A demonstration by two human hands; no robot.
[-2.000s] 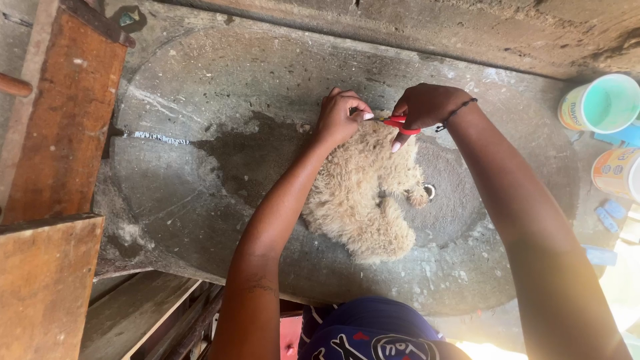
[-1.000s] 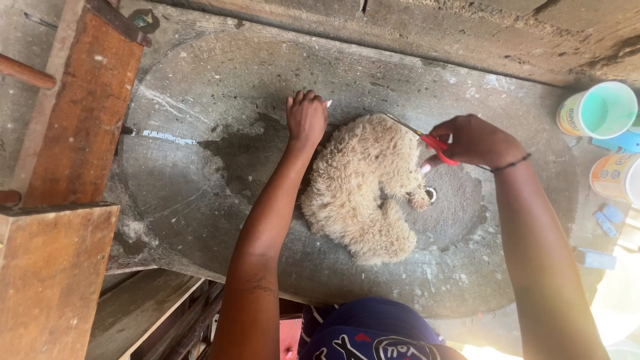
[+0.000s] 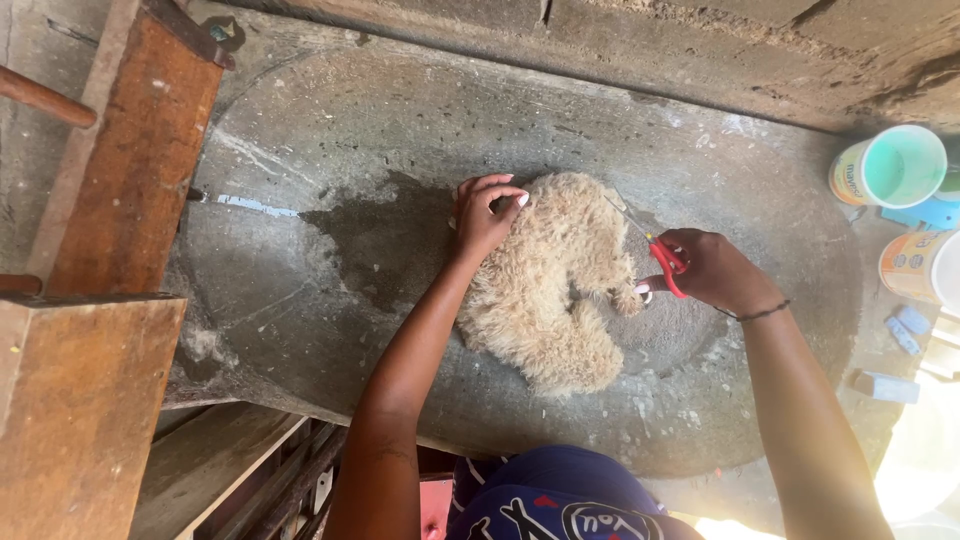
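A curly beige fleece-like piece (image 3: 525, 307), perhaps a plush toy, lies curved on the concrete basin's surface (image 3: 360, 97). A small pale ring (image 3: 646, 298) shows at its right end. My left hand (image 3: 486, 214) is at the piece's upper left edge, thumb and forefinger brought together; whether they pinch any of the curly material cannot be told. In my right hand (image 3: 701, 270), right of the piece, are scissors with red handles (image 3: 670, 264). Their metal blades point up and left beside the piece's upper right edge and look slightly apart.
Two plastic tubs, one with green liquid (image 3: 887, 166) and one orange and white (image 3: 911, 266), stand at the right edge. Bluish bars (image 3: 887, 387) lie below them. Wooden furniture (image 3: 139, 165) borders the left side. A block wall (image 3: 675, 45) runs along the top.
My right hand has moved down with the scissors, away from the piece's top edge. My left hand, lifted off to the left one second ago, has come back to the piece's upper left.
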